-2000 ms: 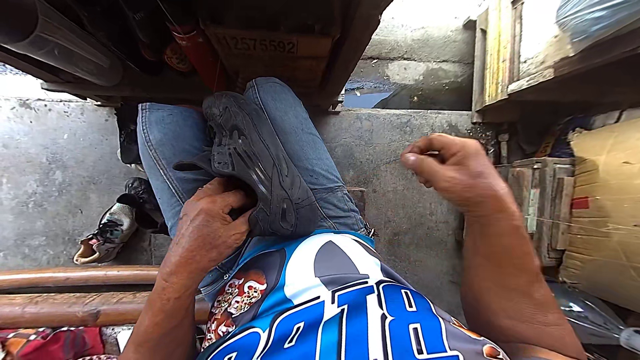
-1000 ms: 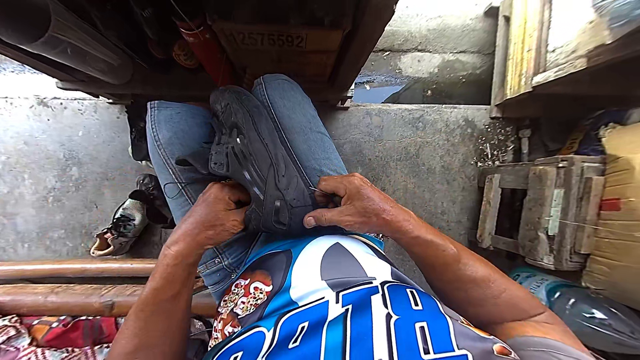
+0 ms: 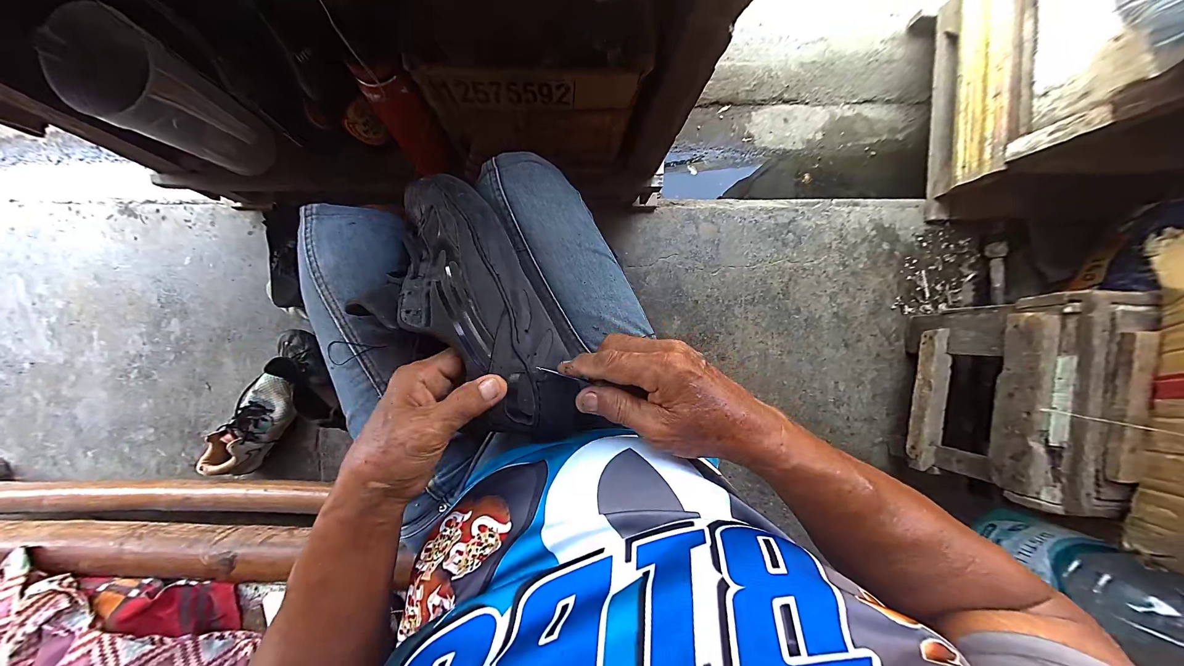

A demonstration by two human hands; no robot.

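A black shoe [image 3: 481, 287] lies on its side across my lap, between the thighs of my blue jeans [image 3: 564, 250]. My left hand [image 3: 416, 416] grips the heel end of the shoe, its thumb on the outside and the fingers partly hidden behind the edge. At the right side of that same end, my right hand [image 3: 657, 388] pinches a thin pointed metal tool, like a needle or awl [image 3: 560, 373], between thumb and fingers. The tip points left at the shoe; whether it pierces the material I cannot tell. A dark lace or thread [image 3: 356, 347] hangs over my left thigh.
A dark wooden cabinet [image 3: 684, 83] stands over my knees, holding a clear plastic container [image 3: 157, 92] and a red cylinder [image 3: 402, 120]. A worn sneaker [image 3: 250, 421] rests on the concrete at left, above wooden poles [image 3: 166, 546]. At right are a wooden crate [image 3: 1045, 398] and plastic bottle [image 3: 1110, 573].
My right hand has come in from the right to the shoe's heel end. My left thumb now lies on the outside of the shoe.
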